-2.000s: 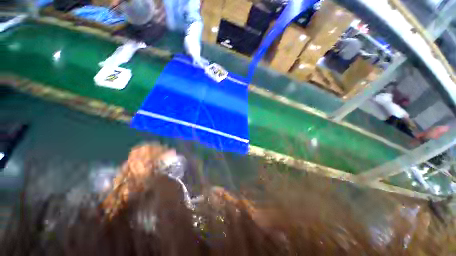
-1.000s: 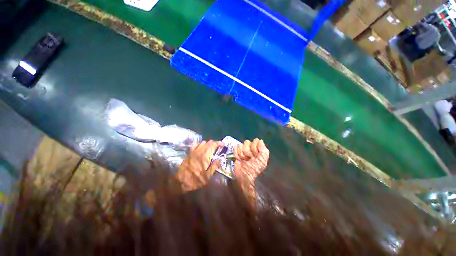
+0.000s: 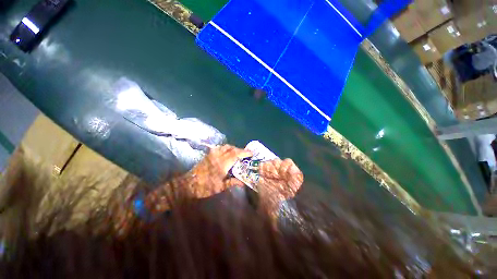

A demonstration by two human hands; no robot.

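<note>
A white open-cased electrical unit (image 3: 256, 151) lies low in the centre between my hands, with small green, dark and metallic parts inside. My left hand (image 3: 215, 169) is at its left edge, fingers on the case. My right hand (image 3: 282, 180) is curled over its right side, fingers on the inner parts. A crinkled clear plastic bag (image 3: 169, 126) trails from the unit to the upper left on the dark green bench. Brown hair-like strands cover my wrists and the unit's lower side; the fingertips are blurred.
A blue mat (image 3: 272, 49) lies across the green conveyor (image 3: 376, 117), behind a speckled edge rail (image 3: 357, 155). A black rectangular device (image 3: 35, 24) is on the bench at upper left. Cartons (image 3: 428, 24) are stacked at upper right. Brown cardboard (image 3: 49, 147) is at lower left.
The view has tilted down from the belt to the bench. Since the middle frame, the mat and device sit higher in view. Both hands remain at the unit, and a blue wristband shows more clearly.
</note>
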